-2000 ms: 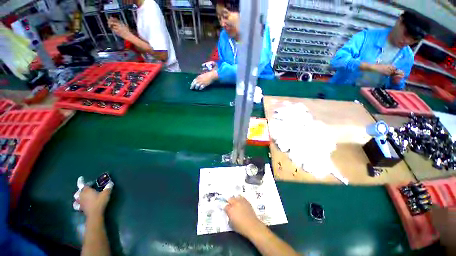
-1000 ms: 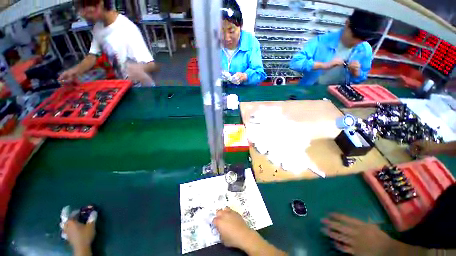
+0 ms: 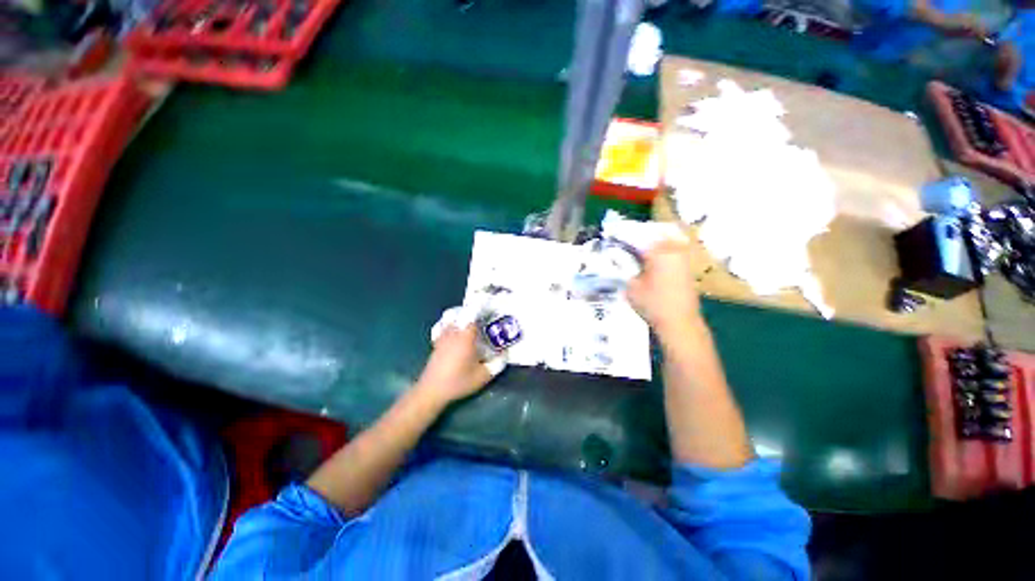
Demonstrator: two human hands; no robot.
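Note:
My left hand point(image 3: 457, 361), with white coverings on its fingertips, holds a dark watch head point(image 3: 502, 331) with a shiny rim over the left part of the white paper sheet point(image 3: 556, 293). My right hand point(image 3: 665, 284) is at the sheet's upper right corner, with white cloth point(image 3: 642, 233) in its fingers. The fingers are at the round silvery top of the dispenser point(image 3: 607, 269), which is partly blurred. Another watch head point(image 3: 595, 453) lies on the green bench near its front edge.
A grey post point(image 3: 588, 114) stands behind the sheet. An orange-red box point(image 3: 628, 159) with yellow contents and a white cloth pile point(image 3: 749, 187) on brown board are behind. Red trays point(image 3: 57, 170) are left and right point(image 3: 987, 420). A black box point(image 3: 937, 255) is right. A blue-clothed person point(image 3: 85, 454) sits left.
The view has tilted down. My left hand has come from the far left to the sheet with the watch head. My right hand has moved up to the dispenser. The other person's hand at right is gone.

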